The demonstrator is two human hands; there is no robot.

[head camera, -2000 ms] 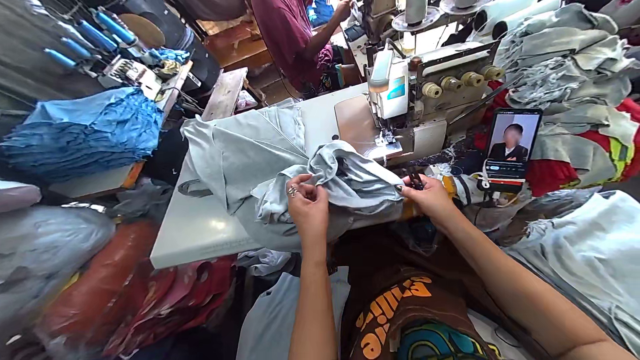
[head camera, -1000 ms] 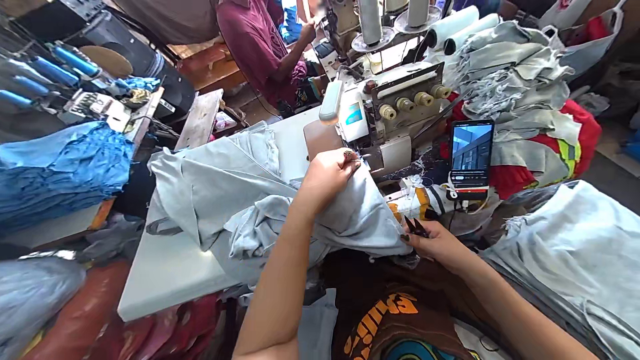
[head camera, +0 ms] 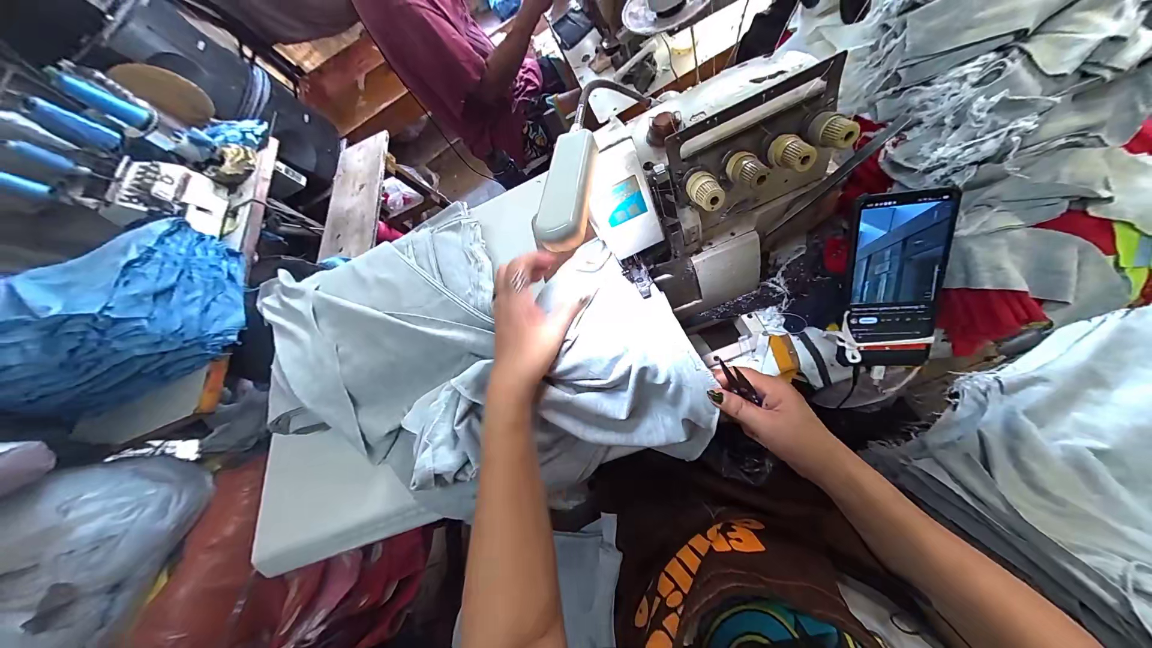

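Observation:
Light grey fabric [head camera: 630,360] lies over the white machine table [head camera: 333,504], its upper edge by the presser foot [head camera: 641,279] of an overlock sewing machine [head camera: 720,171]. My left hand [head camera: 531,315] rests on this fabric left of the presser foot, fingers spread and slightly blurred. At the fabric's right edge, my right hand [head camera: 765,409] holds small dark thread snips [head camera: 740,385] and pinches the cloth between thumb and fingers. A lamp with a pale housing [head camera: 565,189] stands out over the fabric above my left hand.
A phone [head camera: 900,270] stands right of the machine, with grey fabric pieces [head camera: 990,117] piled behind it. More pale fabric [head camera: 1071,450] lies at right. Blue fabric [head camera: 126,315] is stacked at left, near thread cones [head camera: 72,121]. Another person [head camera: 441,72] sits beyond the table.
My left hand has gone from the bunched fabric to the machine head, then back a little to the left. The fabric now lies spread between both hands. The view has shifted closer to the machine.

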